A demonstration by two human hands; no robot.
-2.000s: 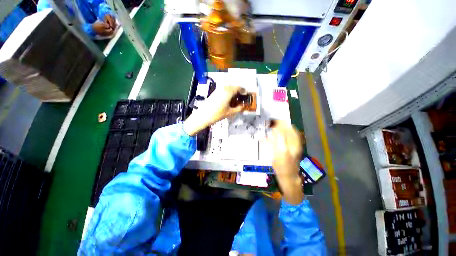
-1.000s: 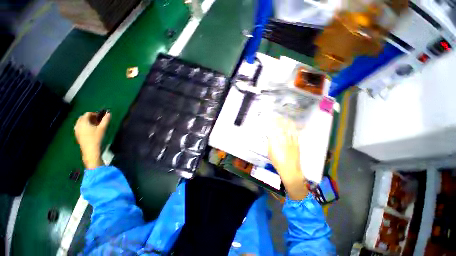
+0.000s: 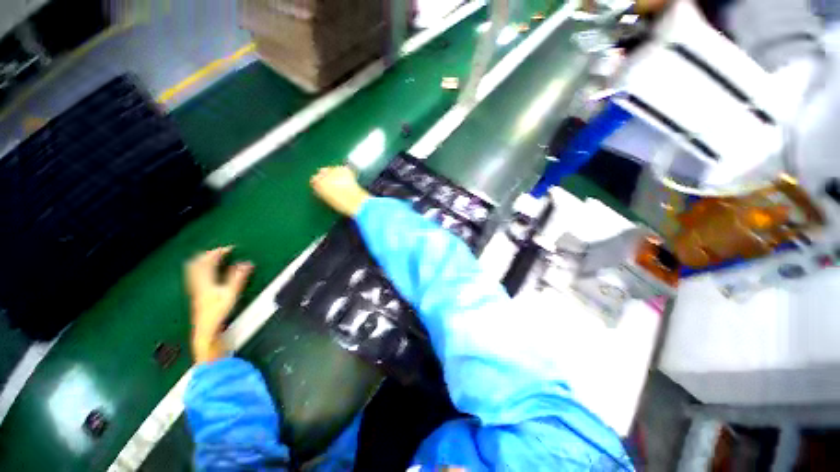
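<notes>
My left hand (image 3: 214,293) is over the green conveyor belt (image 3: 281,207), thumb and fingers apart, with nothing visible in it. My right hand (image 3: 339,190) reaches across to the belt beyond the tray; it is blurred and any held thing is hidden. The black blister tray (image 3: 355,309) lies partly under my right sleeve. Small dark modules lie on the belt, one (image 3: 167,353) below my left hand and another (image 3: 95,423) nearer. The grey fixture (image 3: 603,269) with its orange-brown block (image 3: 658,260) is on the white machine base (image 3: 589,355).
Thick black stacked trays (image 3: 92,203) are at the left across the belt. A brown stack (image 3: 318,41) is at the top. A small pale tan part (image 3: 449,83) lies farther up the belt. The brass press head (image 3: 746,226) and blue column (image 3: 585,143) are at the right.
The view has swung left. My right hand has moved from the machine base across the tray to the belt. My left hand's fingers have spread, and the dark piece in them no longer shows.
</notes>
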